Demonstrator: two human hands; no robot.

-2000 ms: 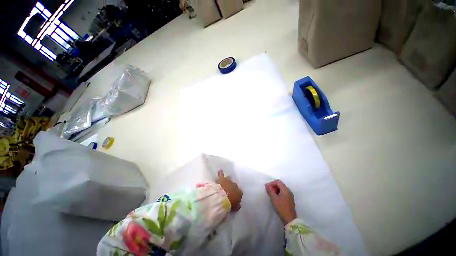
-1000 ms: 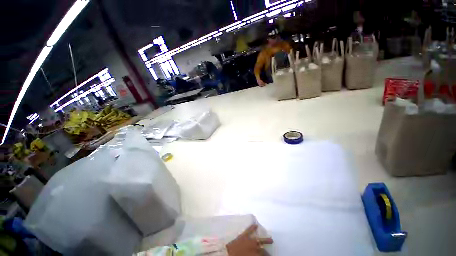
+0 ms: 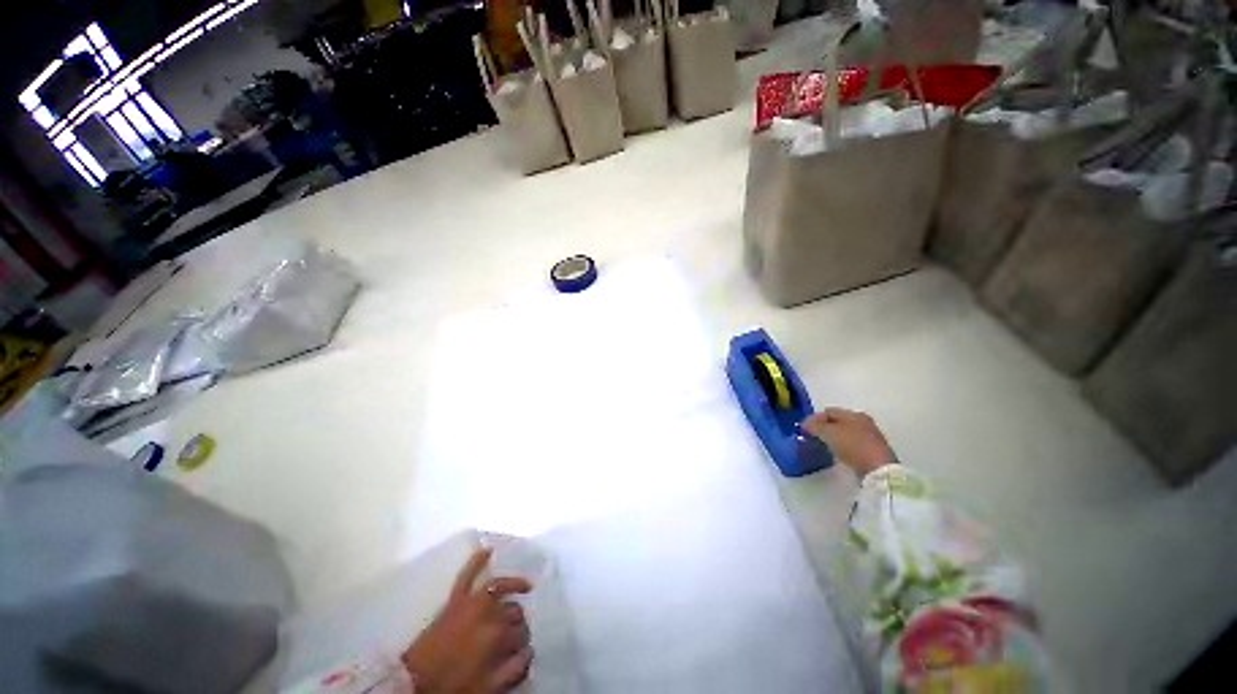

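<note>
A tote bag wrapped in thin white tissue (image 3: 366,613) lies at the bottom, left of centre. My left hand (image 3: 475,626) rests flat on its right end, index finger extended, gripping nothing. My right hand (image 3: 855,441) is at the cutter end of the blue tape dispenser (image 3: 750,373), thumb and fingers pinched on the clear adhesive tape end; the strip itself barely shows. The dispenser holds a yellow-cored roll. White wrapping tissue sheets (image 3: 583,420) lie on the table left of the dispenser, partly under the wrapped bag.
A wrapped tote (image 3: 129,556) stands at left. Shiny plastic-wrapped packs (image 3: 271,319) lie beyond it. Loose tape rolls are blue (image 3: 574,273) at centre and yellow (image 3: 197,450) at left, beside another blue one. Beige totes (image 3: 848,210) stand right and far, with a red packet (image 3: 794,95).
The view swung up and left, then back down and right. My right hand moved from beside the wrapped bag to the dispenser. My left hand stays on the bag.
</note>
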